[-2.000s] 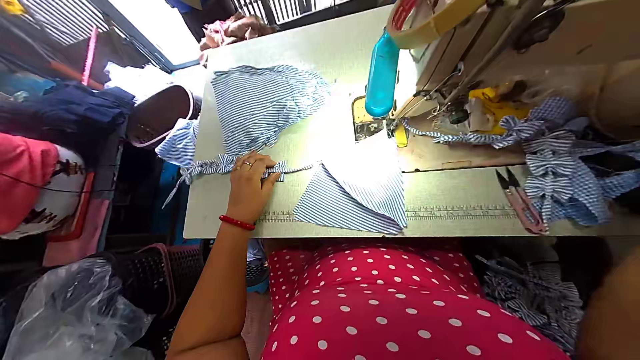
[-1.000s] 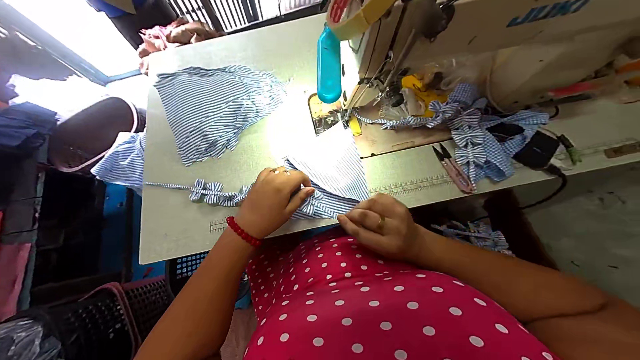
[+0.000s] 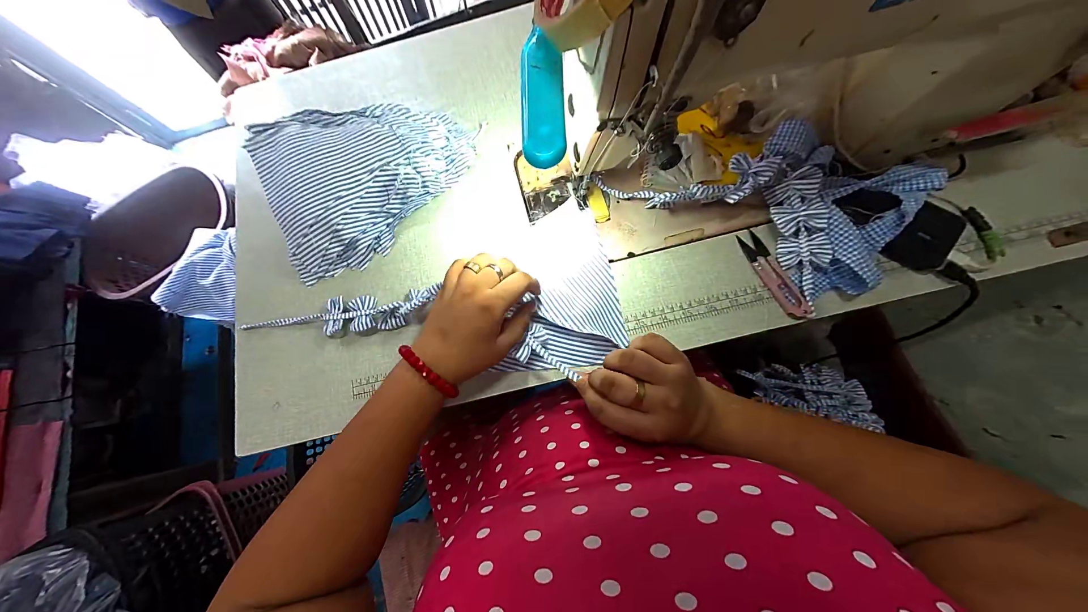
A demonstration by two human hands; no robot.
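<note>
My left hand, with rings and a red bead bracelet, presses on a striped fabric strip with small bows, which trails left across the sewing table. The strip's other end is pinched in the fingers of my right hand at the table's front edge. Beneath the strip and beside both hands lies a blue-and-white striped fabric piece, its far part under the presser foot of the sewing machine. A second striped piece lies flat at the back left.
A blue bottle hangs by the machine head. Thread snips lie on the right, beside gathered checked and striped bow strips. A plastic basket stands left of the table, and a dark perforated basket stands lower left.
My right hand has come in from the right and taken the strip's end at the table edge. My left hand has moved from the strip's left part to beside the striped piece. The view has shifted.
</note>
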